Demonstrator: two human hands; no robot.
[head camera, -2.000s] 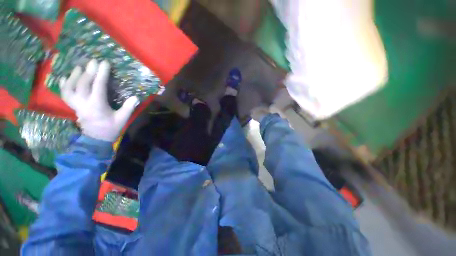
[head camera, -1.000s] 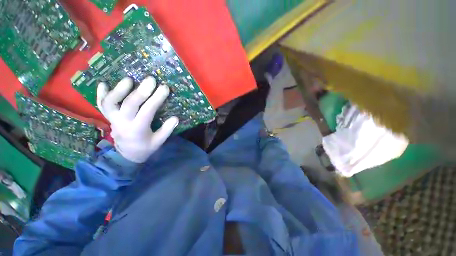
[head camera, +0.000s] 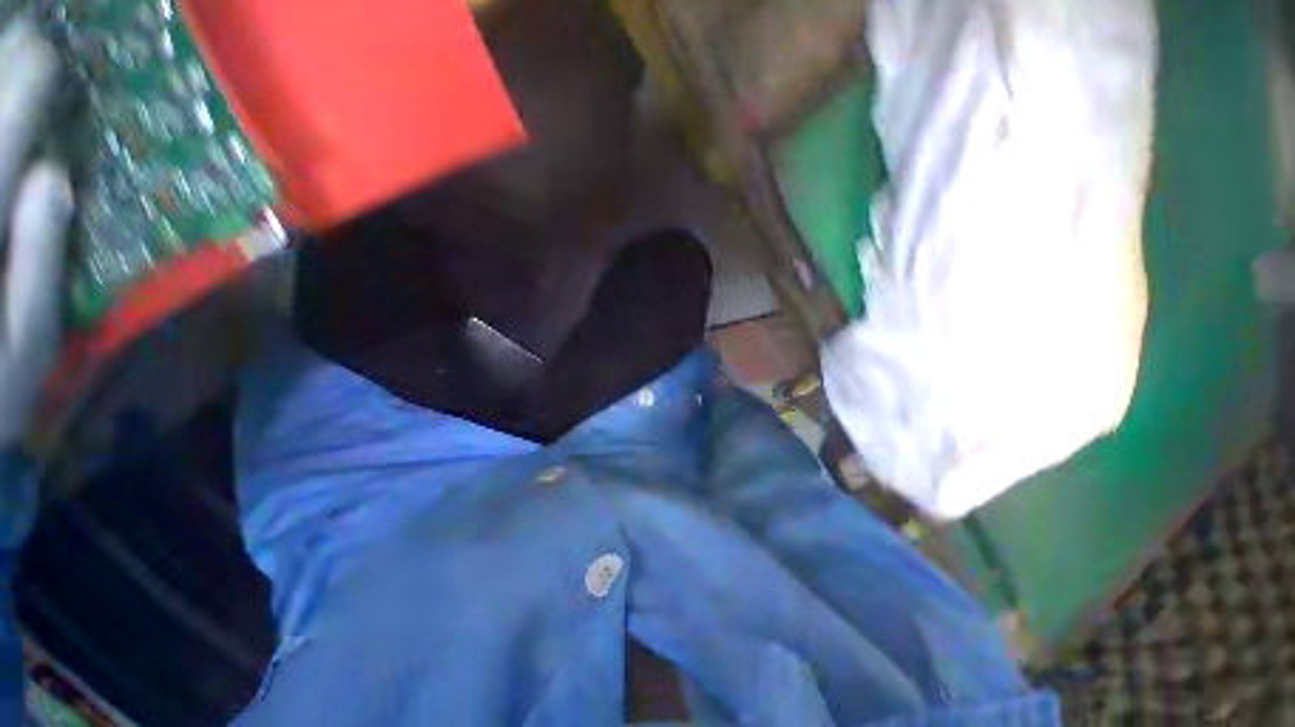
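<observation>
A green circuit board (head camera: 164, 135) with silvery parts lies on the red sheet (head camera: 376, 107) at the upper left, blurred by motion. My left hand (head camera: 31, 263), in a white glove, is at the left edge, blurred and cut off. Its fingers overlap the board's left side; whether they grip it cannot be told. My right hand is not in view.
A large white cloth (head camera: 1008, 242) lies over the green mat (head camera: 1094, 547) of the booth at the right. Bumpy foam (head camera: 1221, 582) shows at the lower right. My blue smock (head camera: 483, 568) fills the lower middle. Dark floor lies between bench and booth.
The view has shifted, so the board and red sheet sit further left and the white cloth looks larger. My left hand has gone from the board's middle to the picture's left edge.
</observation>
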